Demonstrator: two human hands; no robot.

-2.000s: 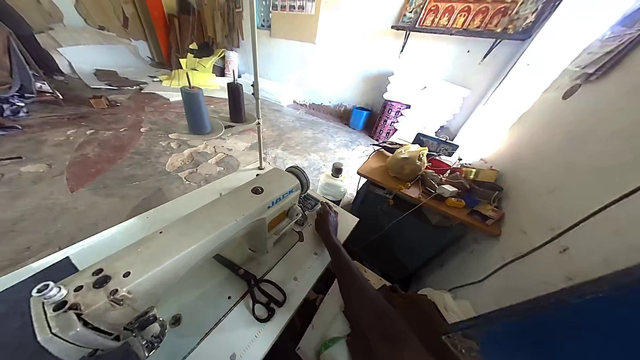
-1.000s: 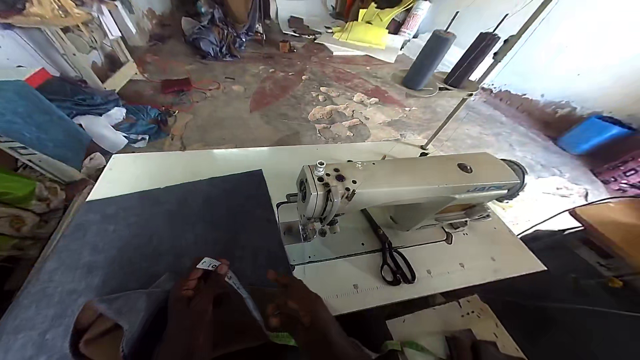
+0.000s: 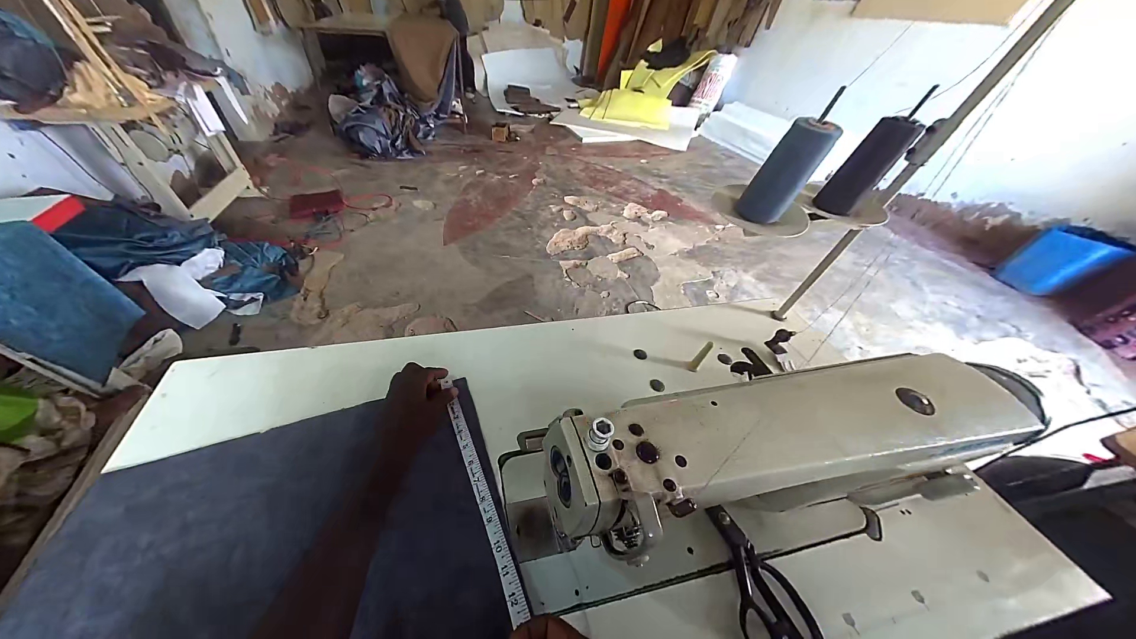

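Observation:
A dark blue-grey fabric piece (image 3: 240, 497) lies flat on the white sewing table, left of an industrial sewing machine (image 3: 799, 426). Along its right edge runs a white tape measure (image 3: 484, 497). My left hand (image 3: 417, 390) pinches the tape's far end at the fabric's top right corner. At the bottom edge of the view, only part of my right hand (image 3: 548, 628) shows, at the tape's near part; its fingers are mostly cut off. Black-handled scissors (image 3: 759, 577) rest on the table below the machine's arm, their handles toward me.
Two dark thread cones (image 3: 788, 169) stand on a thread stand with a metal pole (image 3: 825, 271) behind the machine. Cloth piles lie on the floor at left, beside a wooden frame (image 3: 222, 182). A blue bin (image 3: 1061, 257) stands at the far right.
Two seconds ago an arm reached past the machine's far end; one second ago both hands held the tape low over the fabric. Now the tape lies stretched along the fabric's edge, my left hand farther forward.

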